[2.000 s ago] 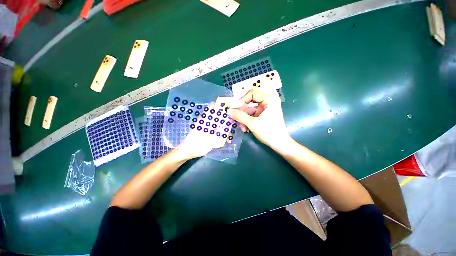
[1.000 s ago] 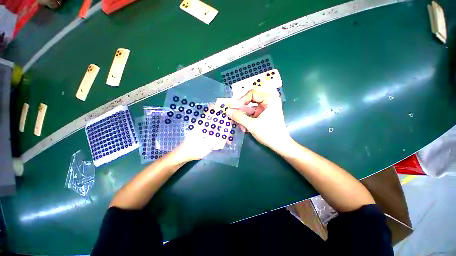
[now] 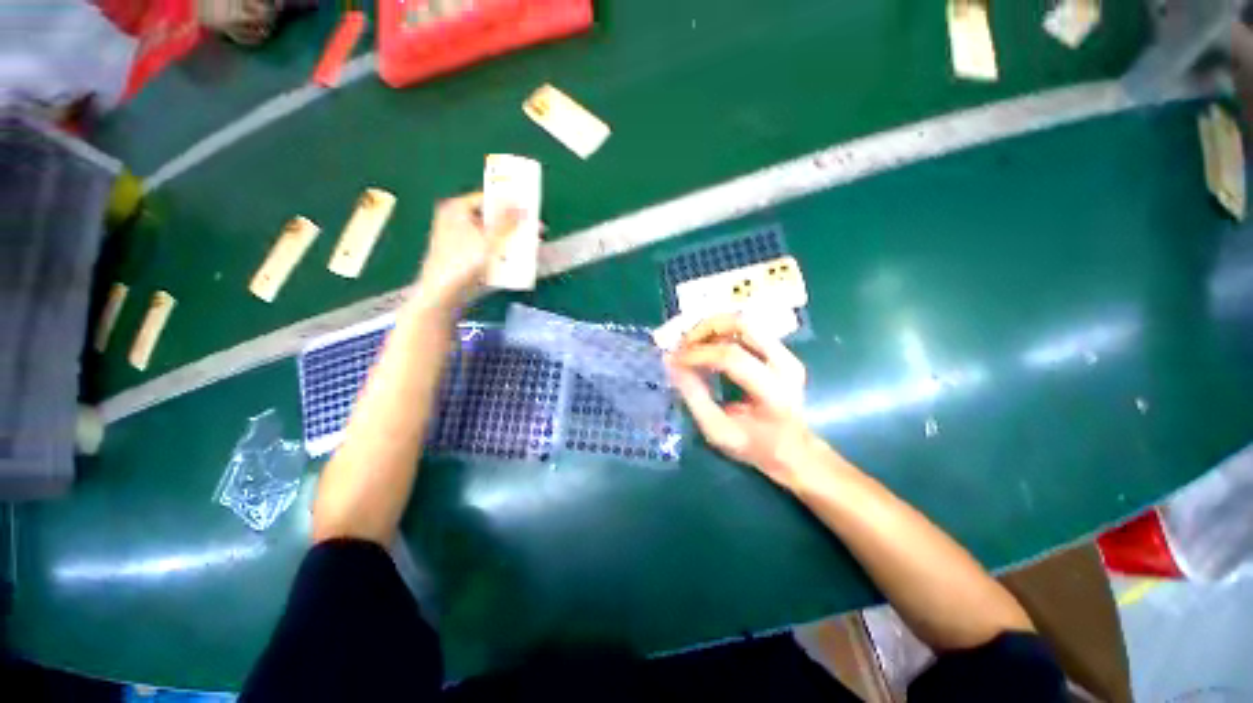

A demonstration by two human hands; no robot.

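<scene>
My left hand point(image 3: 458, 250) is shut on a pale phone-shaped housing point(image 3: 514, 227), held upright over the metal rail and the belt's near edge. My right hand point(image 3: 749, 398) is lower right, its thumb and fingers pinched at the whitish corner of a clear film sheet point(image 3: 598, 350). The film lies slanted over the dark-dotted ring sheets point(image 3: 506, 405); its rings are hard to tell from those beneath. More pale housings with lens dots point(image 3: 742, 289) lie just beyond my right hand, on another ring sheet point(image 3: 726, 253).
The scuffed rail point(image 3: 825, 162) curves between bench and belt. Several pale housings point(image 3: 363, 234) lie on the belt. A red tray point(image 3: 481, 35) is at the far side. A white-edged ring sheet point(image 3: 337, 392) and crumpled clear plastic point(image 3: 261, 470) are left. Housings point(image 3: 1222, 161) lie far right.
My left hand has let go of the ring film and moved up and left, and now holds a housing. My right hand now pinches the film. The view has shifted, showing more of the far side.
</scene>
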